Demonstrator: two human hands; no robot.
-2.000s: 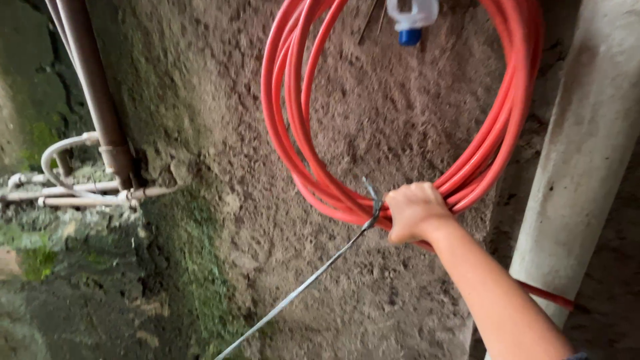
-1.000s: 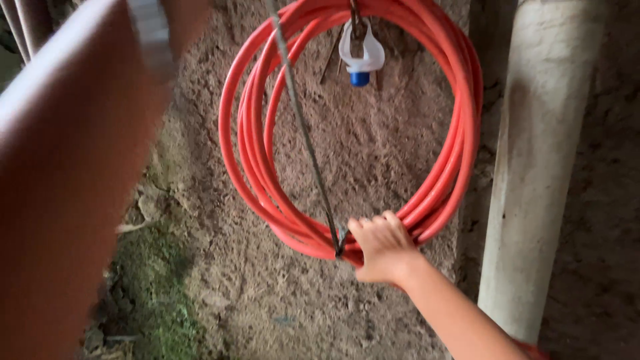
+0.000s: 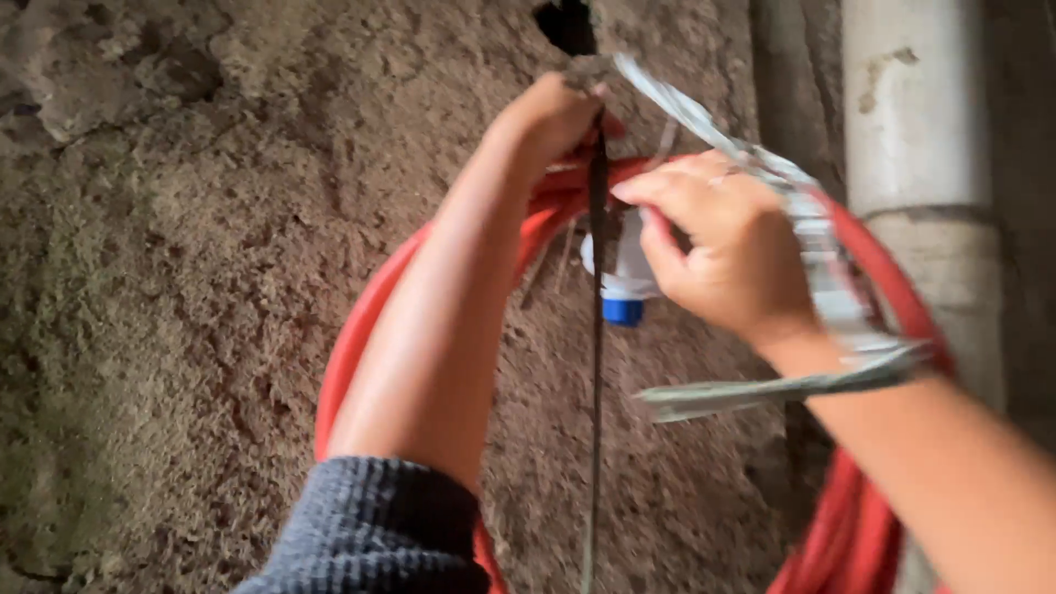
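Note:
A coiled red hose point(image 3: 887, 264) hangs against a rough wall, partly behind both forearms. My left hand point(image 3: 557, 115) is at the top of the coil, its fingers by a dark strap point(image 3: 599, 214) that hangs straight down; how it grips is blurred. Just to the right, my right hand point(image 3: 726, 239) is raised with thumb and forefinger bent toward each other near the top of the hose; whether something thin is between them cannot be told. Pale plastic twine point(image 3: 685, 111) runs behind the right hand, and a strand of it lies across the right wrist.
A translucent plastic piece with a blue cap point(image 3: 622, 310) hangs inside the coil. The rough wall point(image 3: 206, 330) stands close behind, with a dark hole point(image 3: 568, 25) above the left hand. A thick pale pipe point(image 3: 916, 107) runs vertically at the right.
My left hand has gone to the top of the coil; two seconds ago a hand held its bottom. My right hand is now near the top too. The view has shifted toward the coil's upper part.

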